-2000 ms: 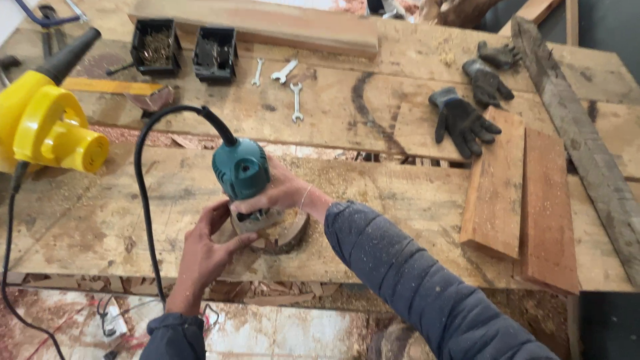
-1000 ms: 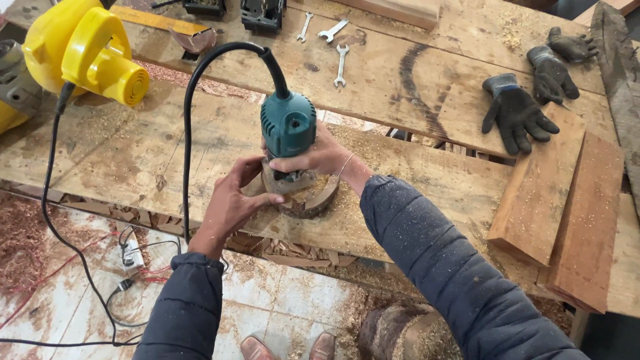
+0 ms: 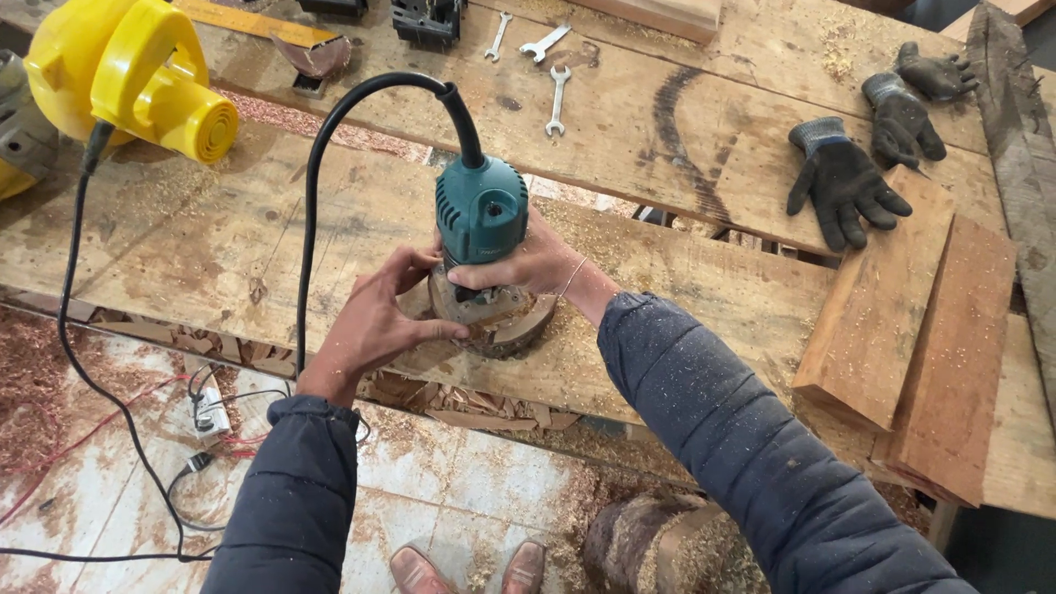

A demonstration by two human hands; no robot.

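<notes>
A teal Makita trim router [image 3: 483, 210] stands upright on a small rounded wooden piece [image 3: 524, 326] lying on the workbench [image 3: 660, 280]. My right hand [image 3: 528, 256] is wrapped around the router's lower body, its thumb across the front. With fingers spread, my left hand [image 3: 379, 309] touches the left side of the router base and the edge of the wooden piece. The bit is hidden under the base. From the router's top a black cord [image 3: 318, 165] arches left and drops past the bench edge. Sawdust lies around the piece.
A yellow electric blower [image 3: 132, 74] sits at the upper left. Open-end wrenches [image 3: 558, 99] lie behind the router. Dark work gloves [image 3: 841, 181] and reddish boards [image 3: 949, 355] are at the right. Gaps run between the bench planks. A log [image 3: 668, 544] and a power strip [image 3: 210, 408] are below.
The view has shifted downward, showing more floor and the shoes. Both hands stay at the router, which remains on the wooden piece.
</notes>
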